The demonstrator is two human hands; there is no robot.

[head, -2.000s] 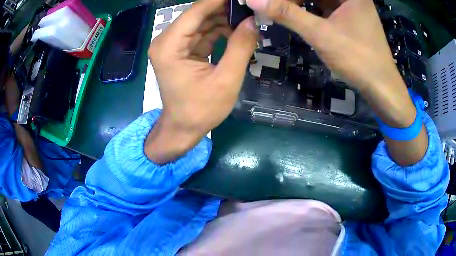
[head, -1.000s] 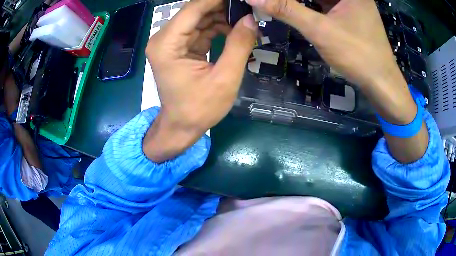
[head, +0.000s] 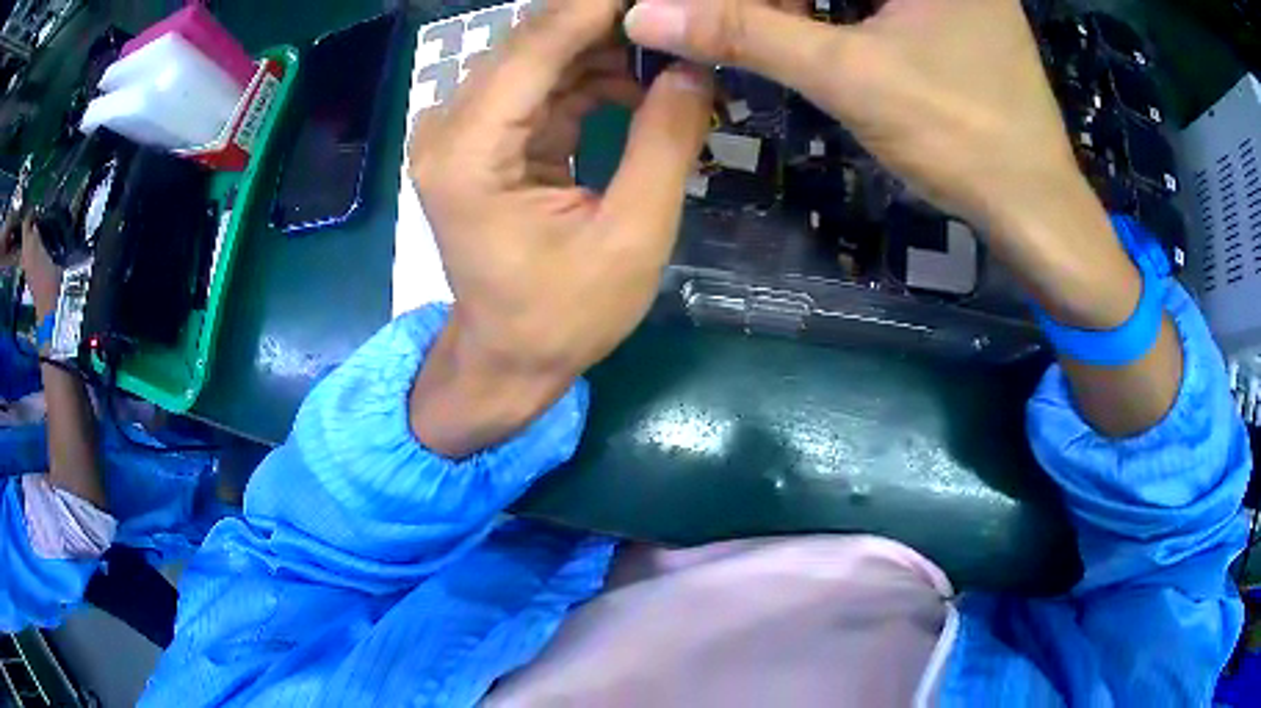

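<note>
My left hand (head: 553, 221) is at the top centre, its thumb and fingers closed on a small black module (head: 653, 61) that is mostly hidden at the upper edge. My right hand (head: 899, 111) reaches in from the right, its thumb over the module; its other fingers are cut off by the top edge, and I cannot tell what they hold. A clear blister tray (head: 830, 315) lies under the hands with black modules in it. Pale notched pads (head: 943, 263) show on some modules. A white sticker sheet (head: 418, 263) with grey shapes lies partly behind my left hand.
A black smartphone-like slab (head: 327, 138) lies left of the sheet. Beyond it is a green tray (head: 180, 387) with black items and a pink, white and red block (head: 180, 90). A white vented box (head: 1228, 208) stands at right. Another person's arm (head: 69, 429) is at far left.
My right thumb has shifted left across the module, and less of the module shows. My left hand has barely moved. The other person's arm at far left has moved.
</note>
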